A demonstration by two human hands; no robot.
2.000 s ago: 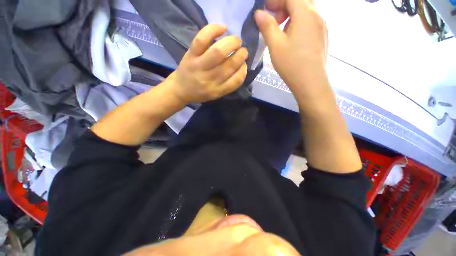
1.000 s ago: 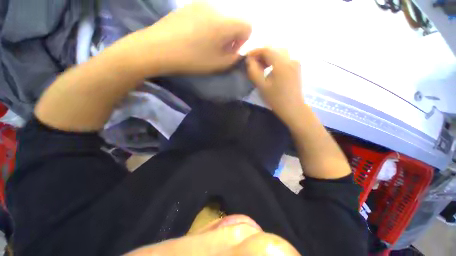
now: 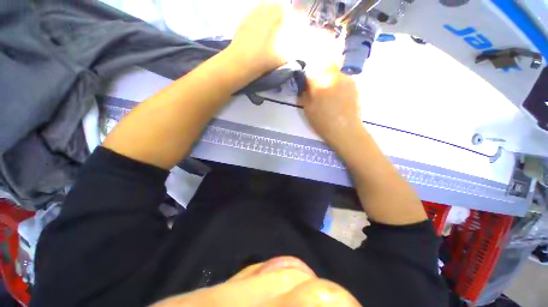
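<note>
The dark grey garment piece [image 3: 150, 51] runs from the heap at the left across the table to the needle area of the sewing machine [image 3: 345, 18]. My left hand [image 3: 258, 39] lies on the cloth left of the needle area, washed out by bright light. My right hand [image 3: 330, 93] is at the cloth's bunched right end, just below the machine's blue-grey cylindrical part [image 3: 357, 51]. The fingertips of both hands are lost in glare, so their grip cannot be seen. The seam under the presser area is also hidden.
The table's front edge carries a printed ruler [image 3: 288, 150]. A grey cloth heap [image 3: 36, 108] hangs at the left. Red baskets stand below the table at the right [image 3: 481, 252] and left [image 3: 12, 240]. The machine head with blue lettering [image 3: 471, 39] is at the upper right.
The view has shifted up, bringing the machine head into sight. Both hands have moved from the table's front edge to the needle area, and the grey cloth now stretches across the table with them.
</note>
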